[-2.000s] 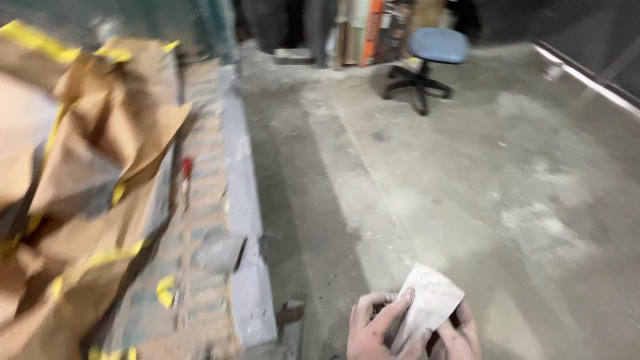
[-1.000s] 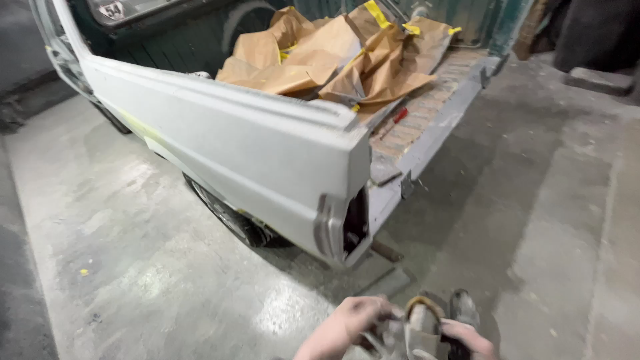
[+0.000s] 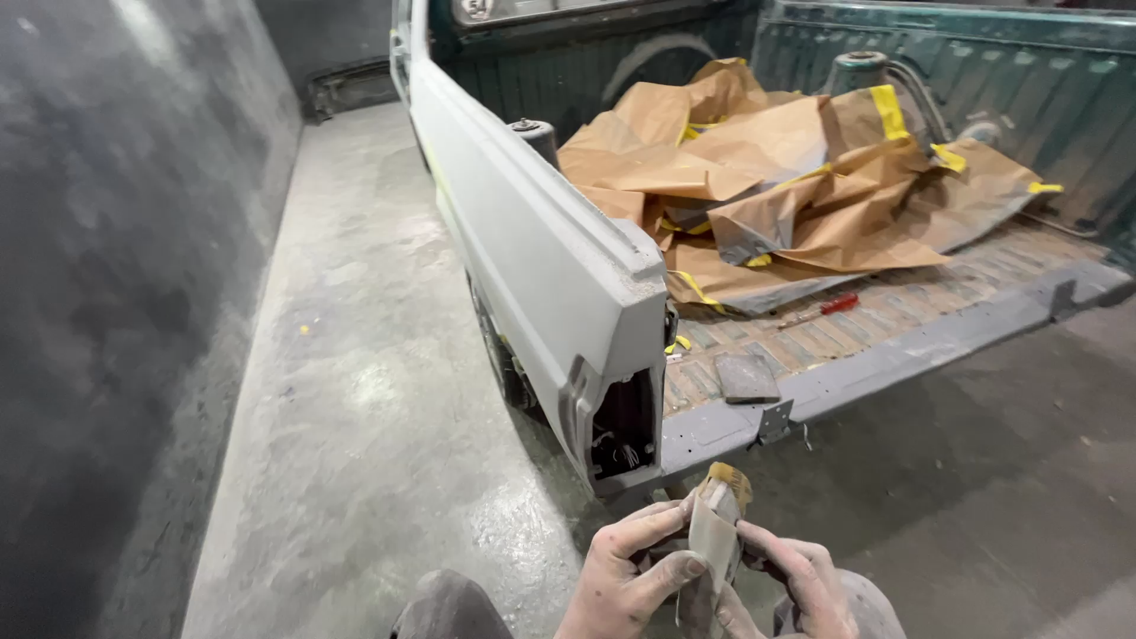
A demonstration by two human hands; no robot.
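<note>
Dusty and close together, my two hands are at the bottom of the head view, below the rear corner of a pickup bed. A strip of sandpaper point(image 3: 713, 532) with a yellowish curled end is between them, apparently around a small block. My left hand point(image 3: 635, 568) pinches its left side with thumb and fingers. My right hand point(image 3: 794, 577) holds the right side and lower part. Just above them is the grey-primed bed side panel point(image 3: 541, 257) with an open tail-light hole point(image 3: 626, 426). The palms are partly hidden.
Crumpled brown masking paper point(image 3: 799, 186) with yellow tape lies in the bed. A red-handled screwdriver point(image 3: 839, 303) and a grey pad point(image 3: 747, 379) rest near the tailgate sill point(image 3: 852, 382). A dark wall point(image 3: 133, 266) stands at the left, beyond the concrete floor point(image 3: 355, 426).
The view has swung left from the floor and stool to the bed's rear corner. The pale sheet held flat between my hands two seconds ago now appears folded, its yellowish end showing.
</note>
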